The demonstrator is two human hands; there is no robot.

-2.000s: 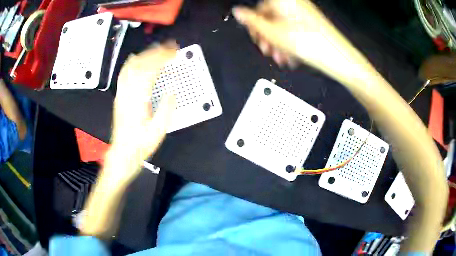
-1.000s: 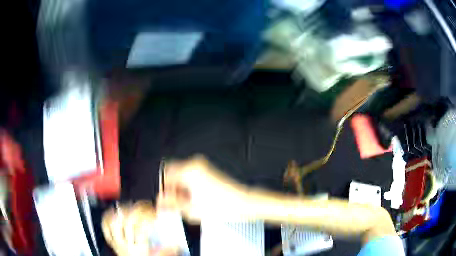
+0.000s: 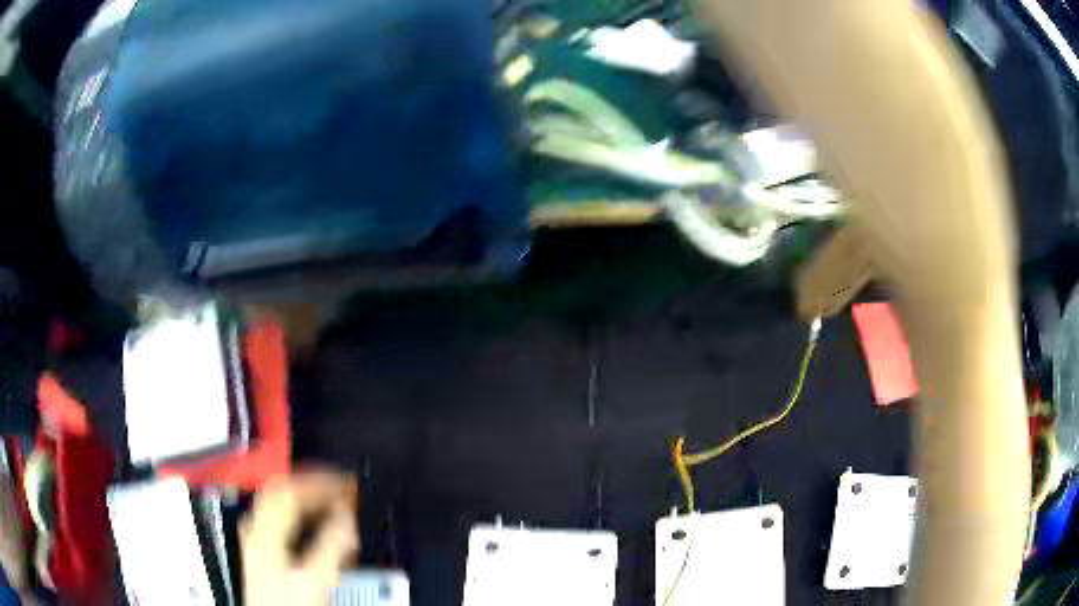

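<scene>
White perforated boxes with dark round feet lie along the bottom of the view: one left of centre [image 3: 541,571], one right of centre [image 3: 740,562] and a smaller-looking one [image 3: 872,530] at the right. A thin yellow-orange cable [image 3: 757,429] runs over the black mat down to the right-of-centre box. My left hand [image 3: 301,535] is low at the left, blurred, beside a ribbed white box [image 3: 369,588] cut off by the bottom edge; whether it grips it is unclear. My right forearm crosses the right side upward, and its hand is beyond the top edge.
A large blue casing [image 3: 320,130] stands at the rear left. White cables [image 3: 716,225] lie on the rear shelf. Stacked white units [image 3: 178,385] rest by a red pad [image 3: 270,403], near a red tape dispenser [image 3: 85,521]. Another red pad [image 3: 885,355] lies right.
The view has tilted up toward the rear shelf. My right arm has swung from beside my left hand to the upper right, its hand leaving the picture. My left hand stays low left.
</scene>
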